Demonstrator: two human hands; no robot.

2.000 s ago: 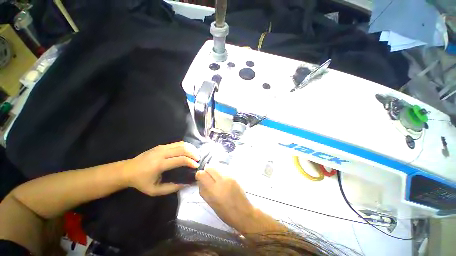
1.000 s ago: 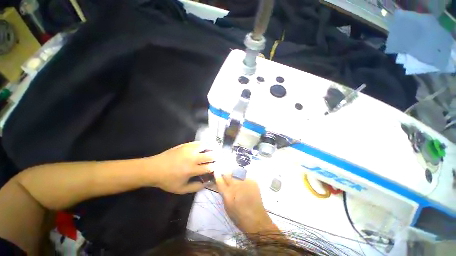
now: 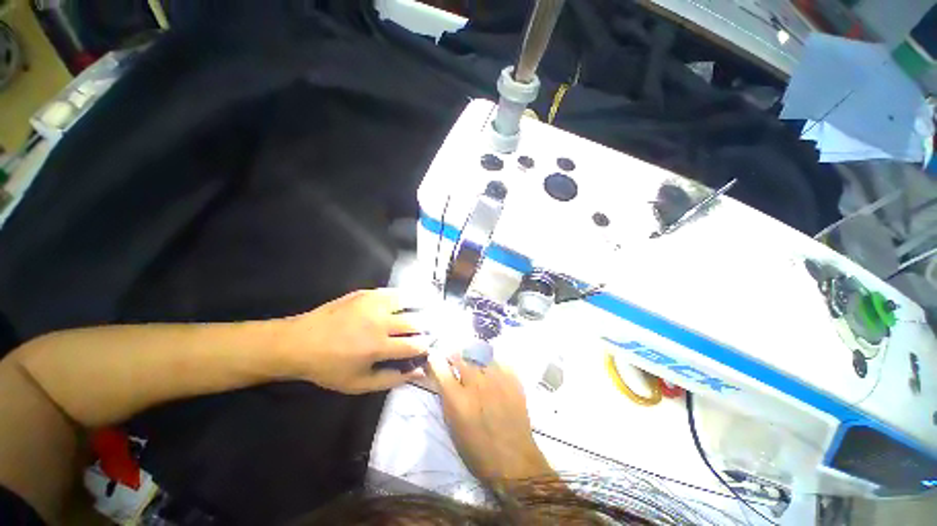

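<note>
A large black fabric piece [image 3: 236, 205] spreads left of the white sewing machine [image 3: 616, 236] and reaches its needle area. My left hand [image 3: 360, 339] lies on the fabric just left of the needle area, fingers pressing the cloth edge. My right hand [image 3: 488, 406] is in front of the presser foot, its fingertips close to my left fingertips, at the fabric edge. Lamp glare hides the needle and the exact finger contact.
Yellow and red scissor handles [image 3: 635, 382] lie under the machine arm. A black cord [image 3: 702, 437] runs beside them. Light blue sheets [image 3: 858, 92] are at the back right. A tray of small items [image 3: 77, 103] is at the far left. Hair crosses the bottom edge.
The machine appears further right in view than two seconds ago, as the camera has shifted. Both hands stay at the needle area, with my right fingers now nearer the presser foot.
</note>
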